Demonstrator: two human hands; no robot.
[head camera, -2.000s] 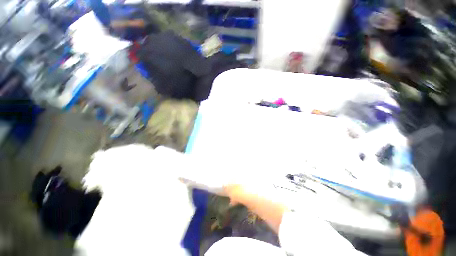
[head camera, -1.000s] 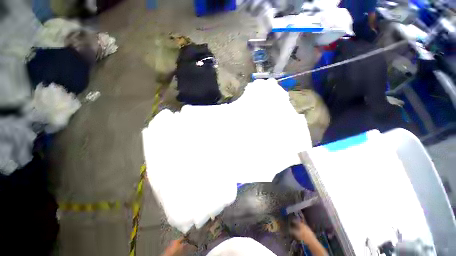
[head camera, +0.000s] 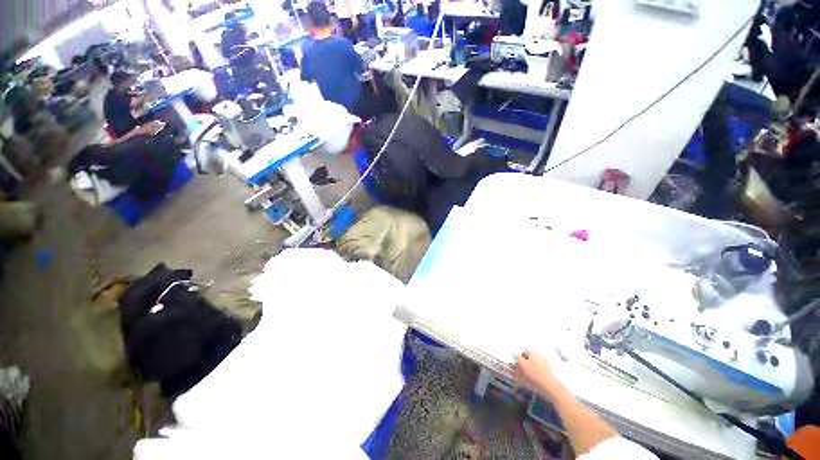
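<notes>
A large overexposed white cloth heap (head camera: 306, 359) lies left of the sewing table, beside its left edge. The white sewing table (head camera: 503, 260) has a blue left edge. A sewing machine (head camera: 710, 346) stands on its right part. My right hand (head camera: 532, 368) is at the table's front edge, small and overexposed; whether its fingers hold anything cannot be told. My left hand is not in view. A small pink item (head camera: 578, 235) lies towards the back of the table.
A black bundle with a pale tie (head camera: 175, 323) lies on the floor at left. A khaki sack (head camera: 387, 238) sits behind the white heap. Black garment pieces (head camera: 414, 171) hang over a blue bin beyond. A white pillar (head camera: 638, 90) stands behind the table; people sit at machines further back.
The view has swung right and up from the floor to the table. My right hand has moved up to the table's front edge. My left hand has left the view.
</notes>
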